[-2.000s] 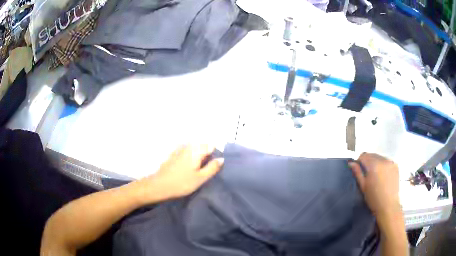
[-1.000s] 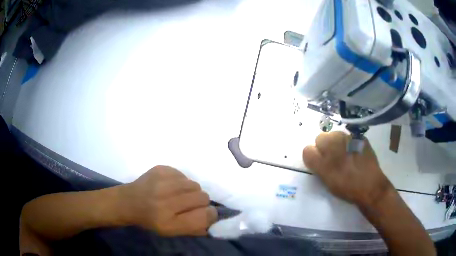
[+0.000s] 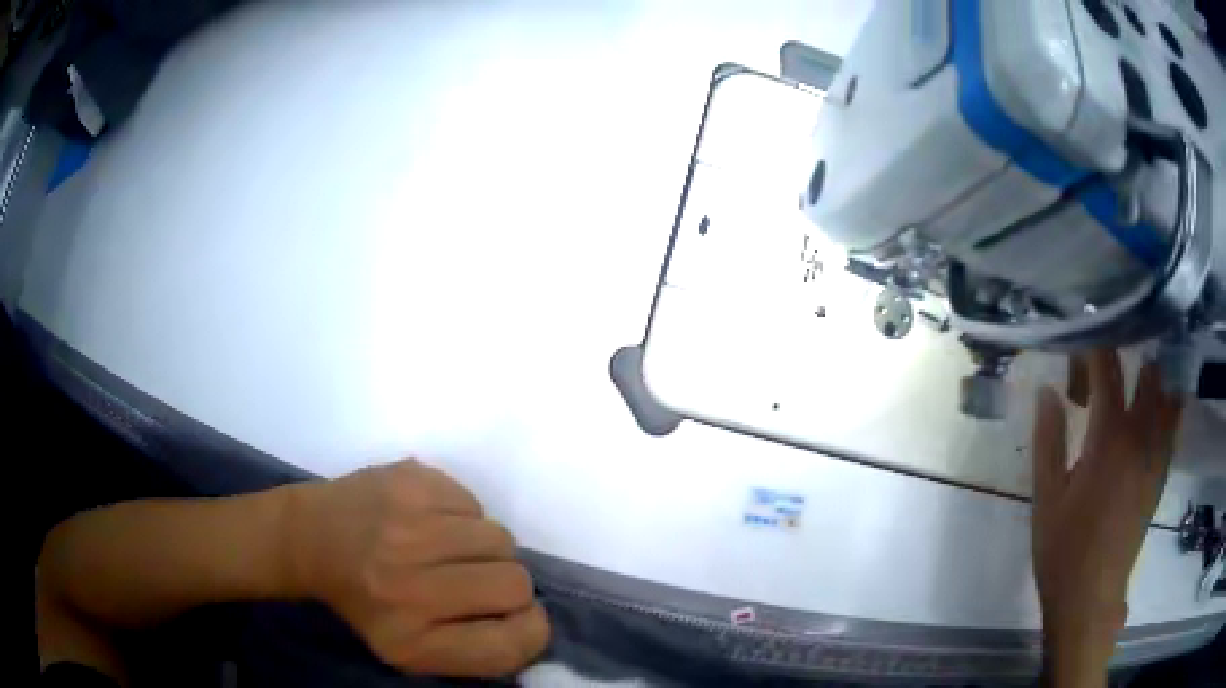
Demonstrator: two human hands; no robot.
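Observation:
My left hand (image 3: 428, 571) is closed in a fist at the table's near edge, over dark grey cloth (image 3: 632, 652); its fingertips are hidden, with a bit of white showing beside them. My right hand (image 3: 1109, 470) is open, fingers spread, on the machine bed at the right, its fingertips partly hidden behind the machine head. The sewing machine head (image 3: 995, 148) is white with a blue stripe and a curved silver guard (image 3: 1190, 229). The needle plate and bed (image 3: 753, 296) lie below it, with no cloth on them.
Dark grey cloth (image 3: 148, 40) lies at the far left with a white strip. A ruler strip (image 3: 645, 608) runs along the table's near edge. A small blue-and-white label (image 3: 773, 508) is on the white table (image 3: 336, 269). Small dark metal parts (image 3: 1201, 528) sit at the right.
My right hand has moved right, away from below the needle area, and its fingers have opened out. My left hand has shifted slightly left and down. The cloth at the near edge sits lower.

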